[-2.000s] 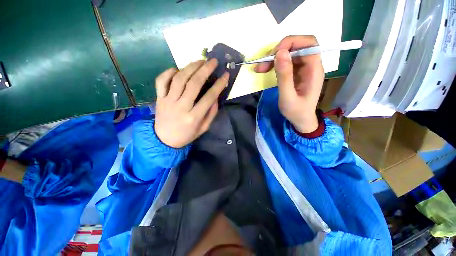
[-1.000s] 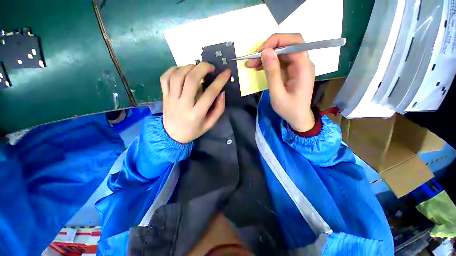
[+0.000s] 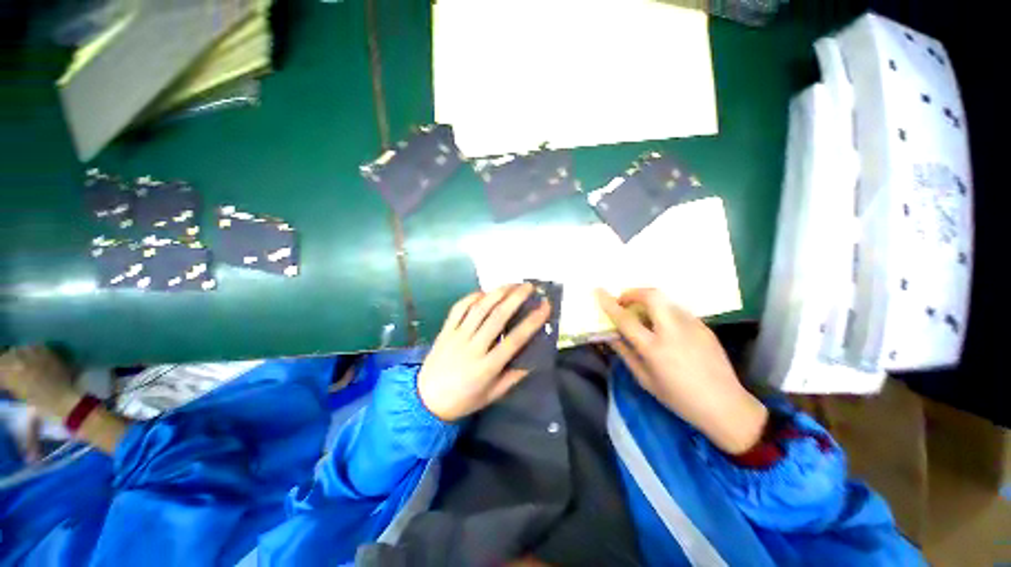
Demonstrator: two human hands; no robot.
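Note:
A black circuit board [image 3: 548,318] lies at the front edge of the pale sticker sheet [image 3: 710,255], partly covered by my left fingers. My left hand [image 3: 477,352] holds it, fingertips on its face. My right hand [image 3: 687,366] is over the sheet's front edge, right of the board, with index finger and thumb close together near a yellow area. No tweezers show; whether the fingers pinch anything is unclear. Three more boards lie behind the hands: one at left [image 3: 412,168], one in the middle [image 3: 526,181], one at right [image 3: 645,197] overlapping the sheet.
Several boards [image 3: 257,240] lie on the left of the green mat. Stacked grey and yellow sheets [image 3: 166,66] are at back left, another pale sheet [image 3: 571,72] at the back. White printed sheets [image 3: 915,210] curve along the right. A neighbour's hand [image 3: 42,382] is at lower left.
The view has shifted, showing more of the bench behind. The tweezers no longer show in my right hand, which is now lower at the sheet's front edge. My left hand stays on a board.

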